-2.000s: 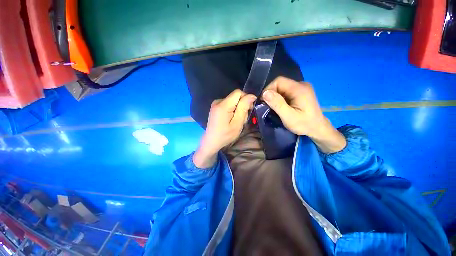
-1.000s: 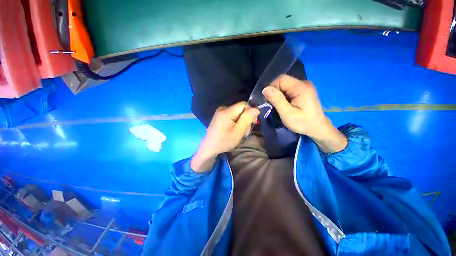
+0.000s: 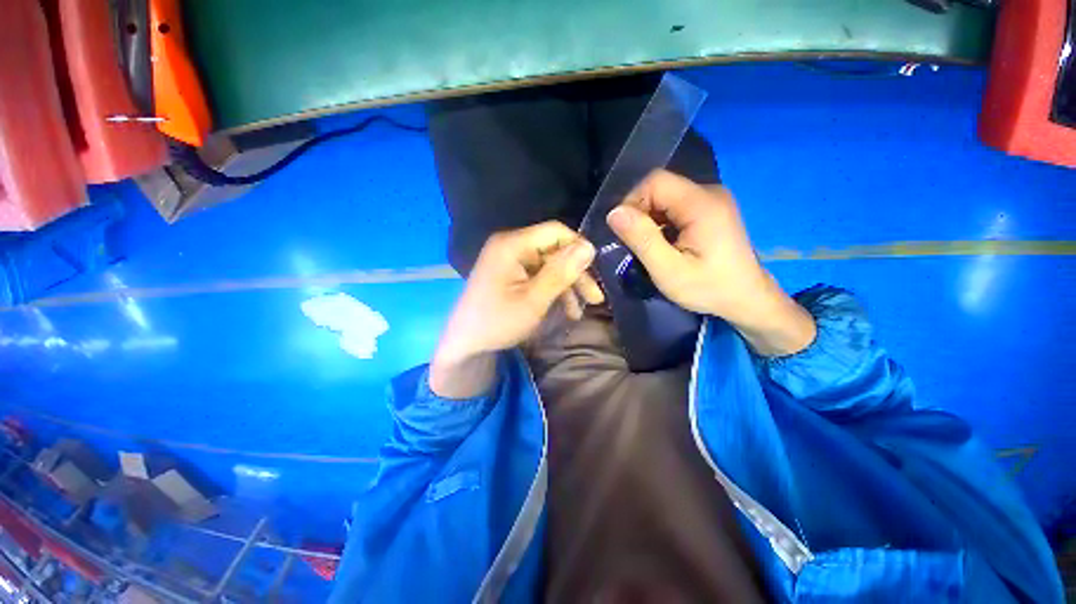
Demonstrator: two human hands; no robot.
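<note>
A dark glossy smartphone [image 3: 651,330] with a round black camera ring near its upper end lies over my lap, partly under my right hand [image 3: 696,250]. My right hand is closed around the phone's edge, its thumb and index finger near the phone's upper end. A clear plastic strip [image 3: 658,132] slants up and right from between my hands. My left hand [image 3: 516,289] is at the strip's lower end, thumb and index finger close together and the other fingers curled below. Whether its fingertips pinch the strip is hidden.
A green-matted bench [image 3: 566,41] runs across the top. An orange-handled tool [image 3: 177,83] and red-pink foam blocks [image 3: 116,112] are at its left end, with a black cable [image 3: 283,163] below. Another foam tray [image 3: 1027,100] is at the right. Cartons [image 3: 177,484] stand at lower left.
The strip has swung from nearly upright to a rightward slant. My left hand has moved slightly left and its fingers have loosened. The red spot by the phone no longer shows.
</note>
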